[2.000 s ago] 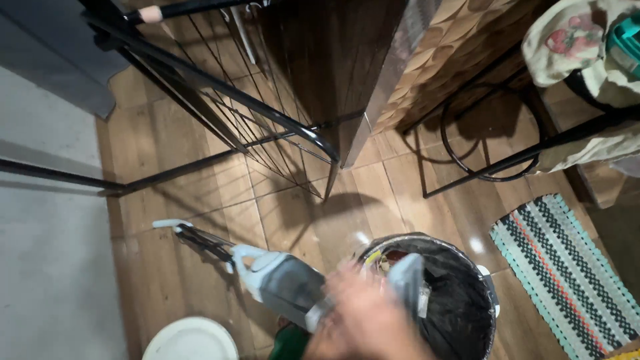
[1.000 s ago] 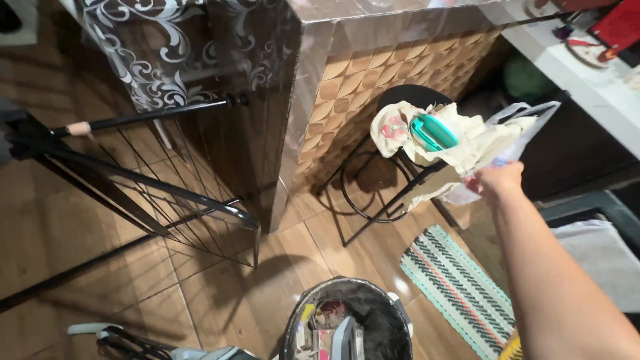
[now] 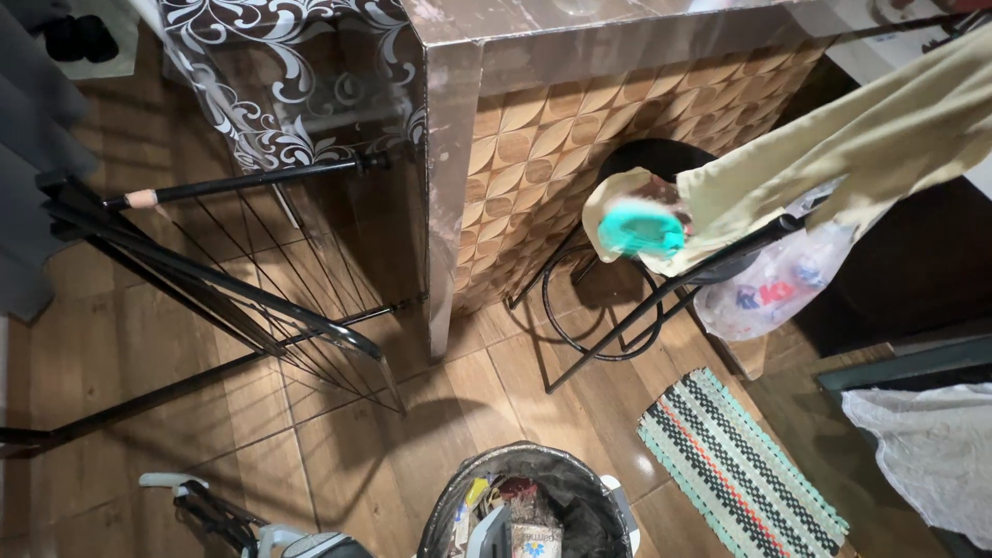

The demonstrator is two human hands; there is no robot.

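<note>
Neither of my hands shows in the frame. A cream cloth [image 3: 814, 147] stretches from a black metal stool [image 3: 603, 353] up past the right edge; what holds its far end is out of view. On the stool lies a blurred turquoise object [image 3: 642, 231], partly over the cloth's printed end. A printed plastic bag [image 3: 779, 287] hangs at the stool's right side. Below, a lined trash bin [image 3: 442, 511] holds packaging and a grey plastic part [image 3: 490, 535]. At the bottom left lies a grey and black appliance [image 3: 310, 545] with a pale handle.
A black folding rack [image 3: 217, 279] stands at the left beside a patterned cloth [image 3: 310, 77]. A counter [image 3: 453, 194] with a tiled side rises behind the stool. A woven striped rug [image 3: 736, 465] lies on the wood-look floor. A white cloth [image 3: 922, 457] hangs at the right.
The hand at the plastic bag one second ago is out of view. The cream cloth, bunched on the stool before, is now drawn up to the right. The plastic bag hangs lower.
</note>
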